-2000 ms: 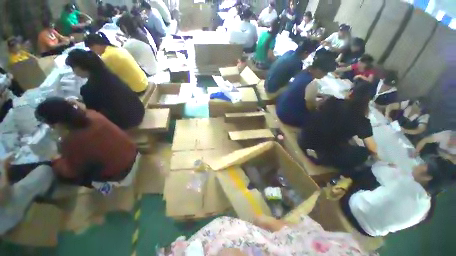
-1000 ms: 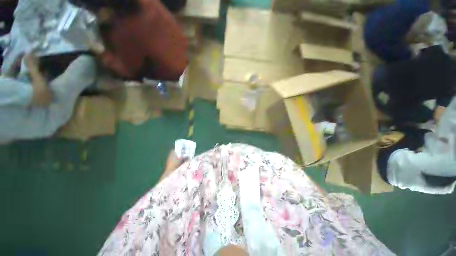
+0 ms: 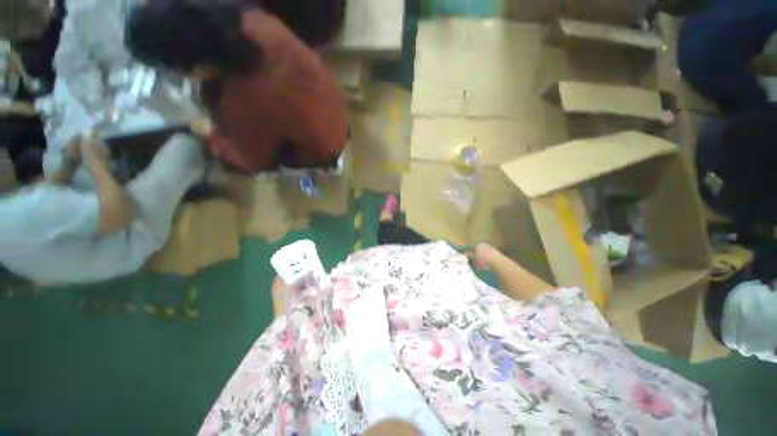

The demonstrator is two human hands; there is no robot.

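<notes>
A small stack of flat white pieces with faint dark print stands out from the left side of the pink floral garment. My left hand shows as a narrow strip of skin just below it and holds it; the fingers are mostly hidden. My right hand and forearm show in part at the garment's right edge, beside the open carton. The shape is blurred and no held thing shows there, so its finger state is unclear.
An open brown carton with yellow tape holds mixed items at the right. Closed cartons bear a tape roll and clear plastic. Seated workers flank both sides, one in a rust top. A dark shoe is on the green floor.
The view has tilted down from the hall to the floor and garment. The white stack has come into view at the left, and a shoe and part of my right arm now show.
</notes>
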